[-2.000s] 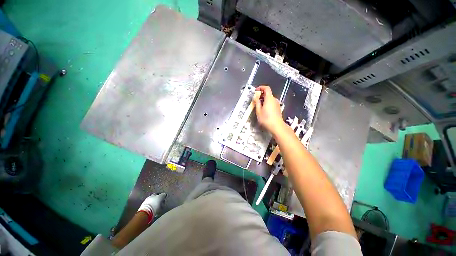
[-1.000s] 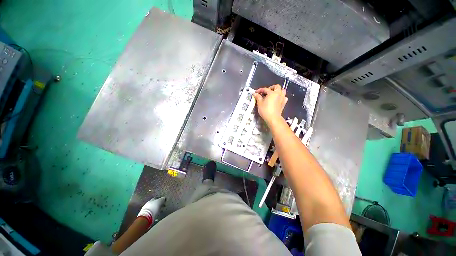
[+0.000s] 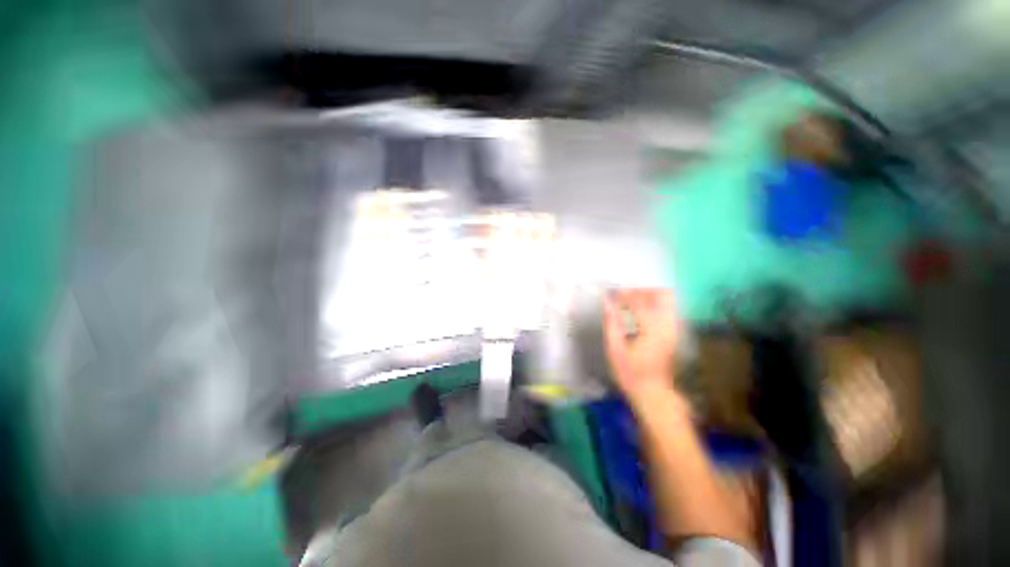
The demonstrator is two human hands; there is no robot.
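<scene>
The frame is strongly blurred. The mould plate shows as a bright, washed-out shape on the grey metal press table. Its cavities cannot be made out. A pale bar sticks out toward me from the right part of the bright area. My right hand is to the right of the plate, apart from it, near the table's right front edge. Whether it holds anything is too blurred to tell. My left hand cannot be made out; only a small pale patch shows at the bottom left edge.
A grey side table is on the left. The dark press opening is behind the plate. A blue bin stands on the green floor at right. Lower right are blue containers and a brown box with pale pieces.
The view has swung to the right and blurred. My right hand has left the mould plate and moved right, toward the table's front edge. My gloved left hand has dropped out of clear view.
</scene>
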